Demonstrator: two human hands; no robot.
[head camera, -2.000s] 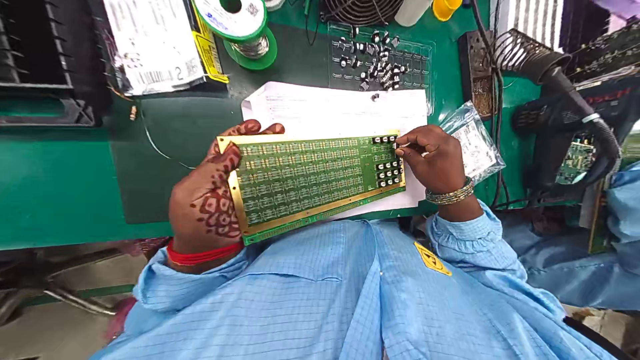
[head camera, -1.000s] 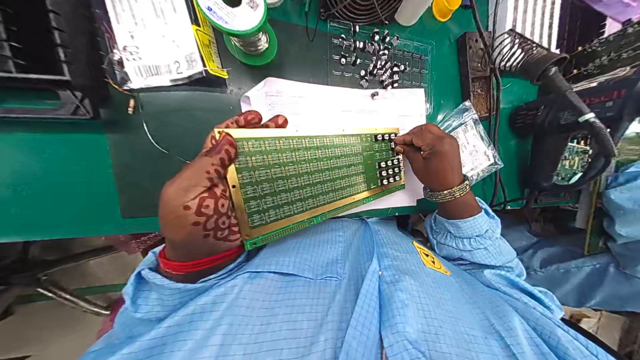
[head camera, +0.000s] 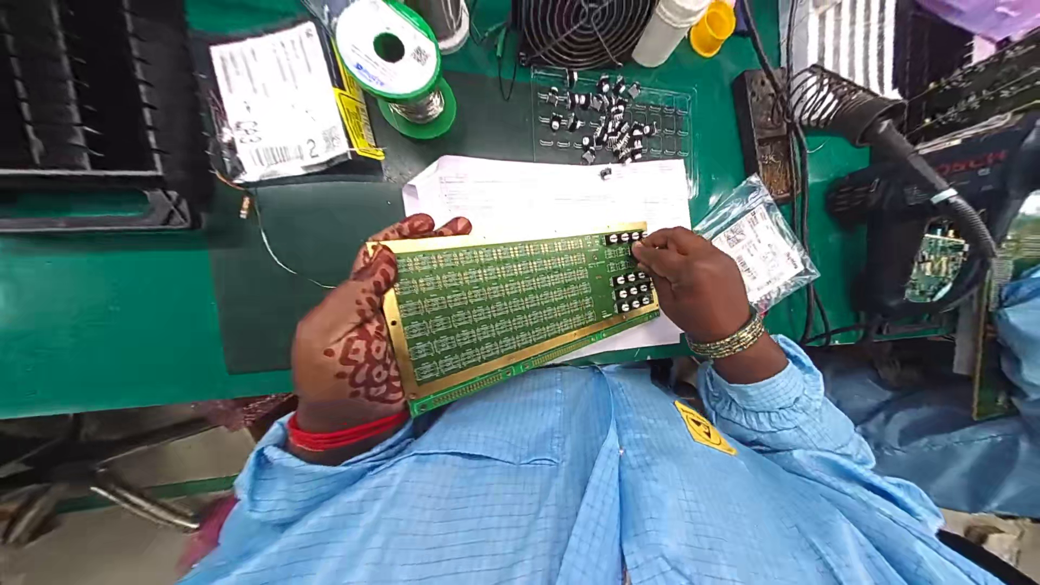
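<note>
My left hand (head camera: 353, 341) grips the left end of a long green printed circuit board (head camera: 496, 305) with gold edges, thumb on top and fingers behind. The board is held tilted above the bench edge, before my body. Several black-and-white capacitors (head camera: 632, 292) stand in rows at its right end. My right hand (head camera: 691, 280) has thumb and forefinger pinched at the upper right rows; what lies between the fingertips is hidden. Loose capacitors (head camera: 621, 134) lie heaped on a clear plastic tray (head camera: 678, 106) beyond the board. One more (head camera: 605, 173) rests on the paper sheet (head camera: 520, 191).
Solder wire spools (head camera: 414, 106) and a labelled packet (head camera: 280, 106) stand at upper left, a black rack (head camera: 81, 106) beyond. A fan (head camera: 585, 28) is at the back. On the right are a clear bag (head camera: 764, 248), cables, a soldering iron holder (head camera: 845, 106) and a black Bosch case (head camera: 910, 195).
My right hand stays pinched near the board's upper right corner, with only slight finger movement. My left hand keeps its hold on the board.
</note>
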